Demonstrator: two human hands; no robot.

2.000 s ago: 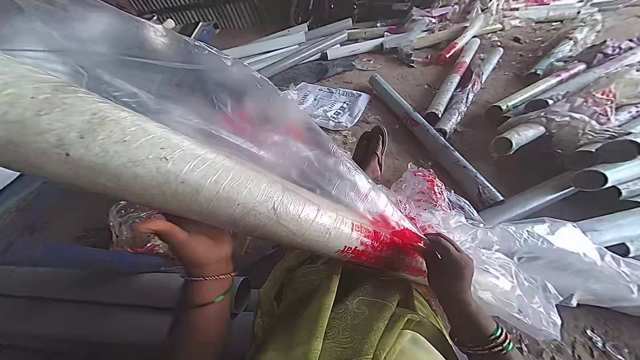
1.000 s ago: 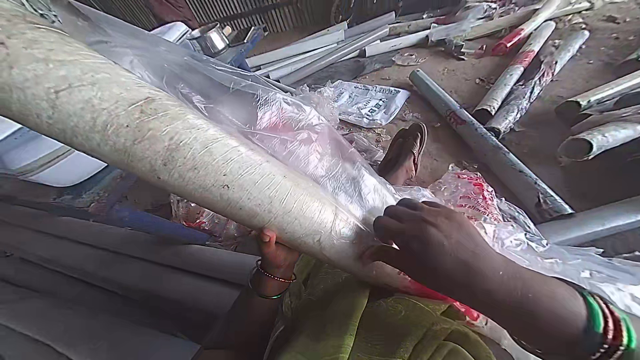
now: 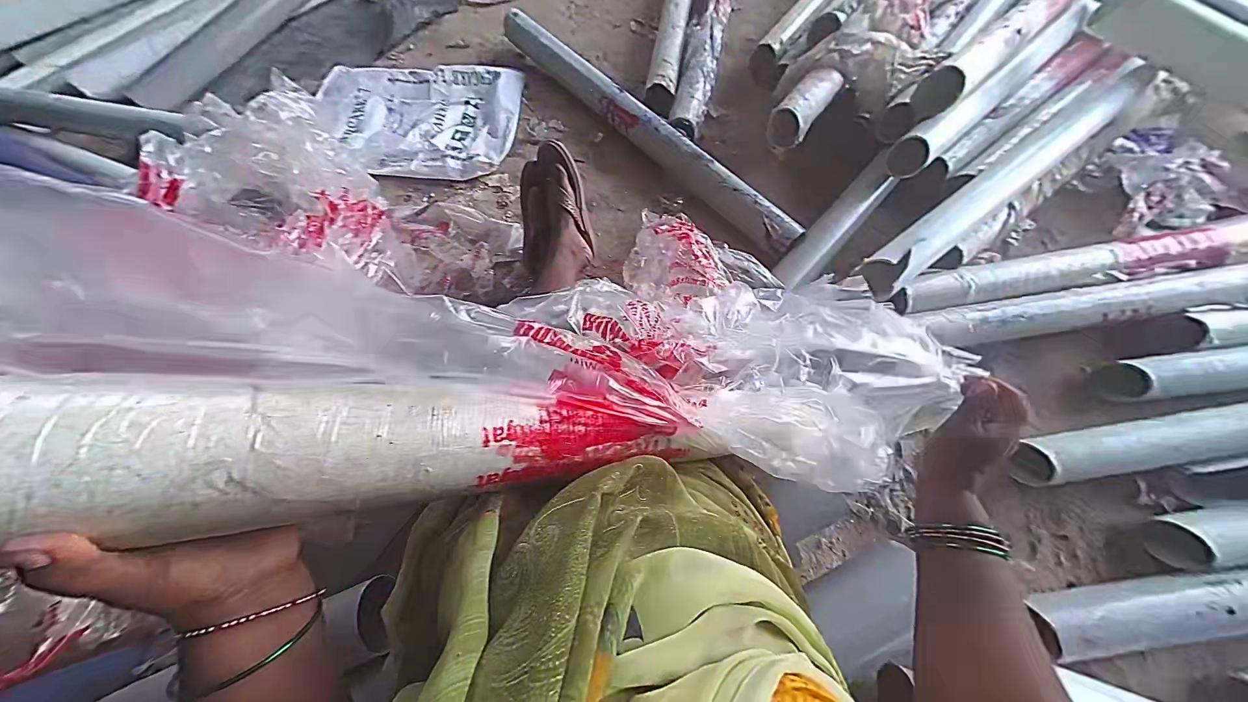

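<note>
A thick roll or tube in clear plastic film point(image 3: 263, 439) lies across my lap, from the left edge to the middle, with red print near its right end. My left hand point(image 3: 146, 575) supports it from below at the lower left, its fingers partly hidden. At the right, my right hand point(image 3: 980, 419) grips the bunched end of the clear plastic film point(image 3: 829, 390), beyond the roll's end. Crumpled film with red print also lies along the far side of the roll.
Many grey pipes point(image 3: 1141, 439) lie on the dirt ground at the right, their open ends towards me. A single pipe point(image 3: 653, 132) lies diagonally ahead, near my sandalled foot point(image 3: 558, 214). A printed plastic sack point(image 3: 419, 122) is left of it. More long pieces point(image 3: 146, 49) lie upper left.
My right hand has moved right, from on the roll to the bunched film end, which is now stretched out. The roll now lies nearly level instead of slanting. The view has shifted right.
</note>
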